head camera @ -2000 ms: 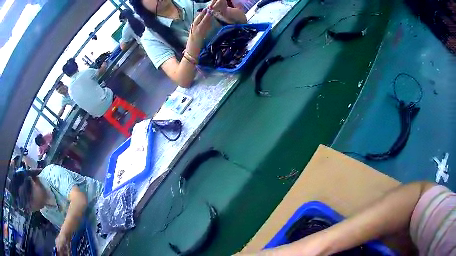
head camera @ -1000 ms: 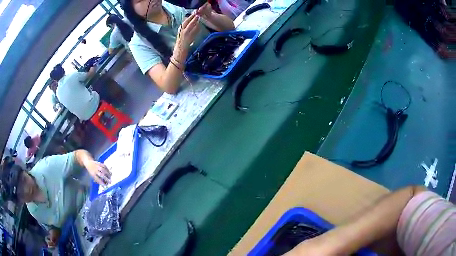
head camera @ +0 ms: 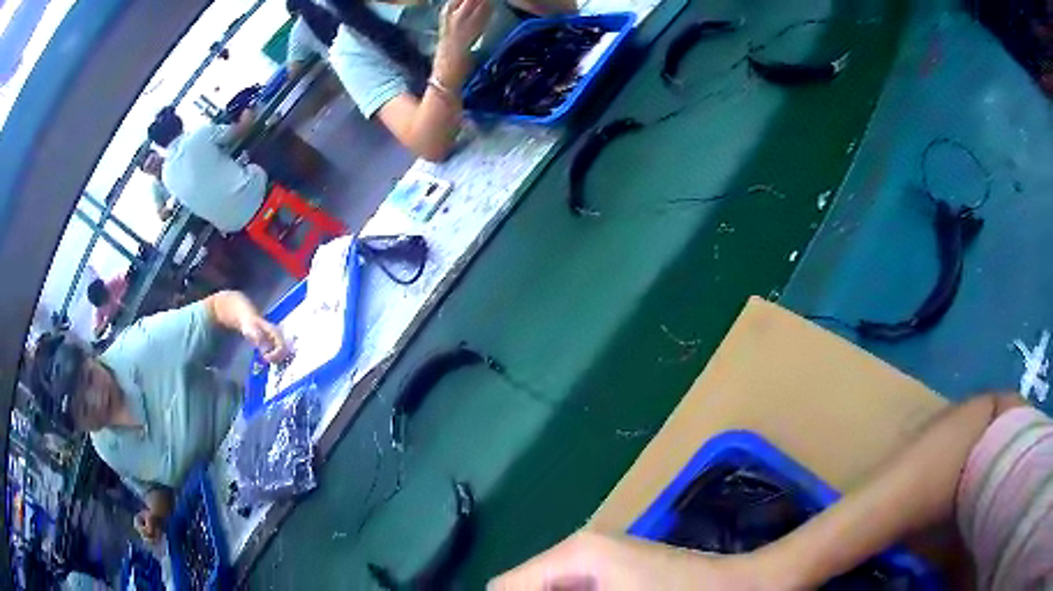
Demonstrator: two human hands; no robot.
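My right forearm and sleeve enter from the right edge. My right hand [head camera: 583,566] is at the bottom edge, partly cut off, and its fingers are hidden. The forearm crosses over a near blue tray [head camera: 739,448] that holds dark, shiny black parts [head camera: 733,502]. The tray rests on a tan cardboard sheet [head camera: 751,375]. My left hand is not in view.
Curved black wired pieces [head camera: 433,375] lie spread on the green belt [head camera: 554,289]. A looped black piece [head camera: 945,277] and white bits [head camera: 1031,367] lie on the teal surface. Opposite, two coworkers sit by blue trays [head camera: 352,329] and a crinkled bag [head camera: 275,450].
The view has shifted. More of my right hand now shows, further left beyond the near tray. The lower-left coworker's hand has moved over the tray with white contents.
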